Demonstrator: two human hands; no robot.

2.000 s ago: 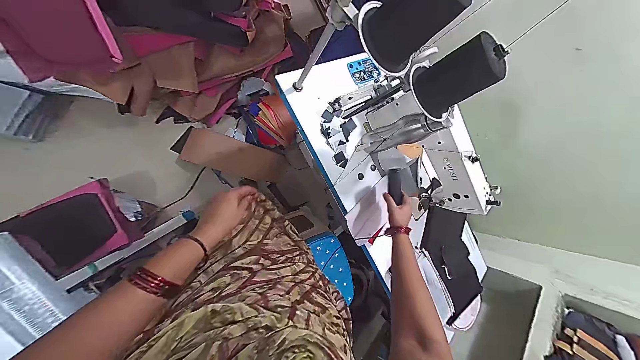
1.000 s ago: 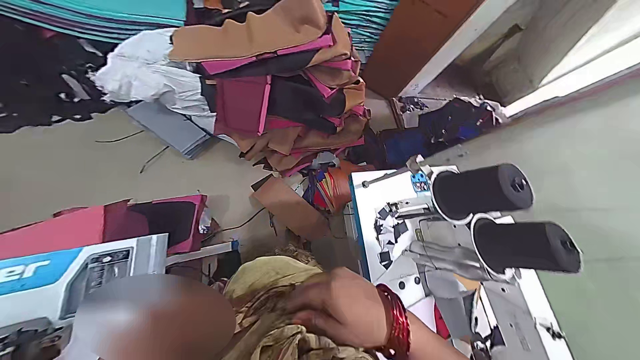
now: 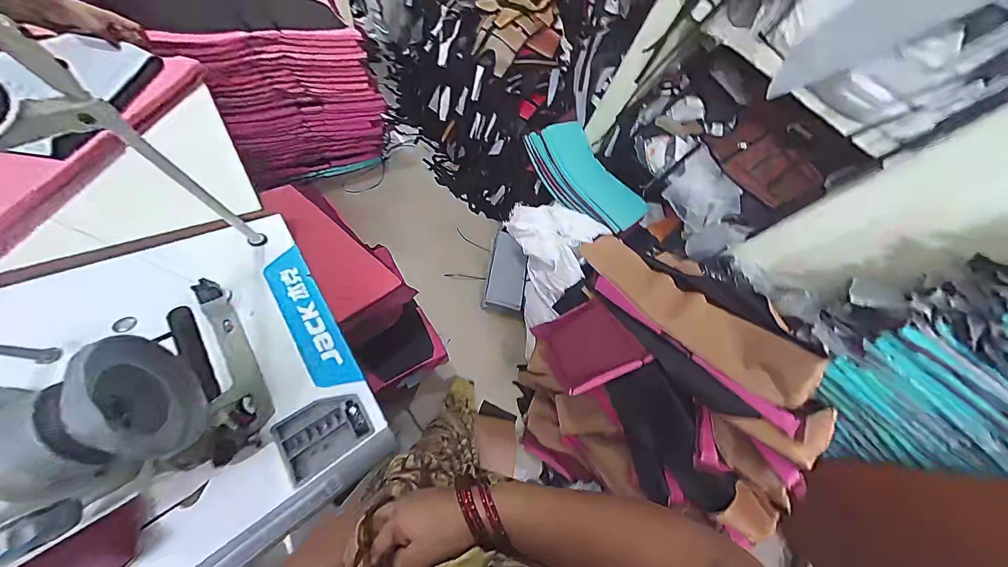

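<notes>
My right hand [image 3: 409,529], with dark red bangles at its wrist, lies at the bottom of the view against the patterned cloth [image 3: 429,465] of my garment. Its fingers are bent over the cloth; whether they grip it is unclear. Part of what looks like my left forearm [image 3: 319,539] shows beside it, but my left hand is hidden. To the left of my hands stands a white Jack sewing machine [image 3: 323,323] with a grey control panel [image 3: 323,437]. A blurred grey round part [image 3: 126,394] covers some of it.
A heap of tan, black and pink cut pieces [image 3: 669,378] lies at right, near white cloth [image 3: 551,236] and a grey box [image 3: 505,272]. Pink sheets [image 3: 303,102] are stacked behind the machine. Teal pieces [image 3: 921,402] lie far right. Another person's hand [image 3: 102,24] is at top left.
The view has swung far toward the left. My right hand held a dark object at the other sewing machine two seconds ago; it now lies against my garment.
</notes>
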